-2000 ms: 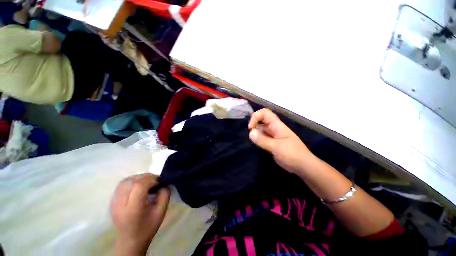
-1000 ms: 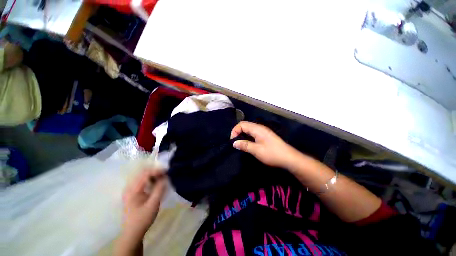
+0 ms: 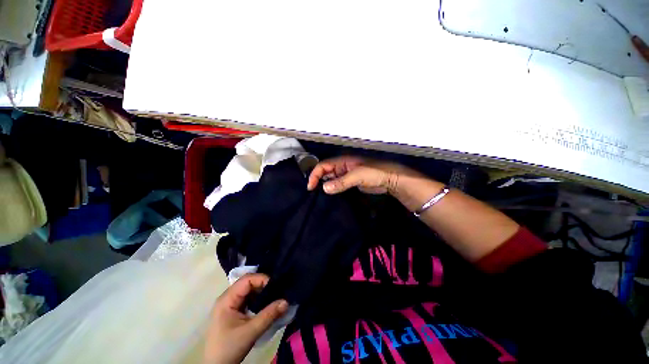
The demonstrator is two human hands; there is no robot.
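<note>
Black fabric [image 3: 274, 213] hangs between my hands over the lap, with a fold or seam line running between them. My left hand [image 3: 245, 313] pinches its lower edge, with a bit of white fabric [image 3: 245, 272] beside the fingers. My right hand [image 3: 352, 176] pinches its upper edge between thumb and forefinger, just below the table edge. More white fabric [image 3: 260, 160] lies bunched behind the black fabric, over a red bin [image 3: 198, 181].
The white machine table [image 3: 299, 71] spans the top, with a steel plate and a thin tool with a brown handle [image 3: 639, 47] at upper right. A red basket [image 3: 85, 25] is upper left. Cream cloth [image 3: 121, 313] covers lower left. A person's pale yellow clothing [image 3: 20, 202] shows far left.
The view has shifted right. My left hand has moved in closer to the right hand and grips the black fabric's lower edge. The fabric is drawn lengthwise between both hands.
</note>
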